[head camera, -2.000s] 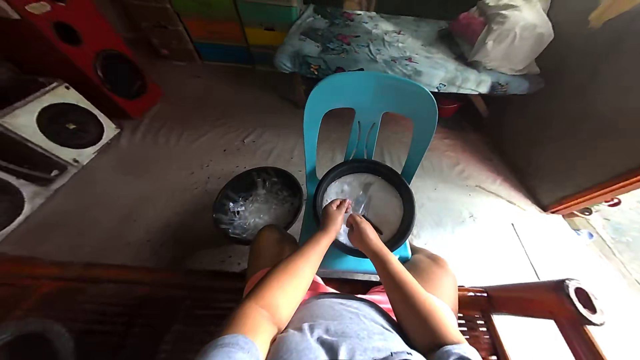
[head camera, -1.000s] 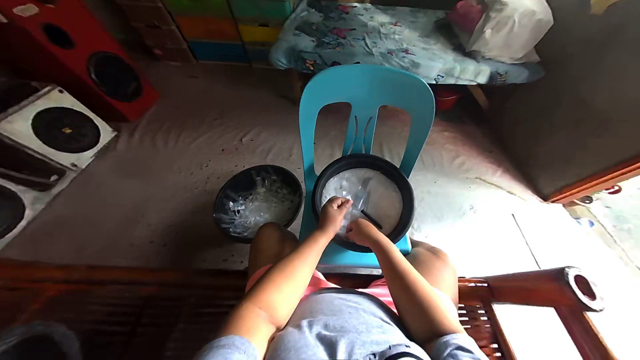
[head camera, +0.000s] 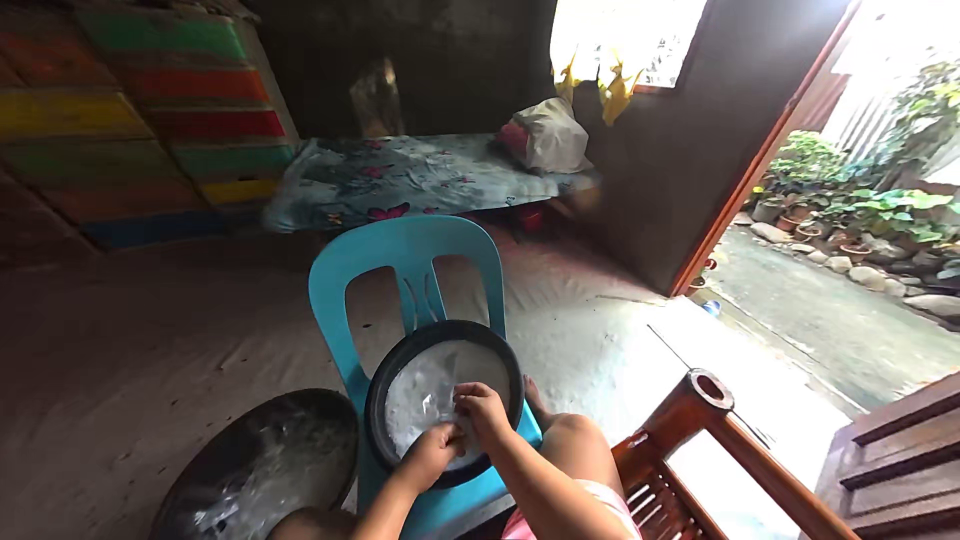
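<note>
A round black basin (head camera: 380, 442) with a white substance in it rests on the seat of a turquoise plastic chair (head camera: 442, 232). Over the basin, my left hand (head camera: 433, 454) and my right hand (head camera: 482, 409) are close together, fingers pinched on a small clear plastic bag (head camera: 435, 401). The bag lies partly over the white contents, and its lower part is hidden by my fingers. To the left of the chair, a second black basin (head camera: 300, 405) holds clear plastic bags (head camera: 247, 495).
My legs flank the chair. A wooden bench armrest (head camera: 780, 476) is at the right, beside an open doorway. Beyond the chair stand a cloth-covered low bed (head camera: 435, 180) with a white plastic bag (head camera: 555, 135) on it, and colored drawers (head camera: 195, 86) at the left.
The view has swung up and to the right, bringing in the window and doorway. Both hands remain together over the basin; the dark stick-like thing seen there earlier no longer shows.
</note>
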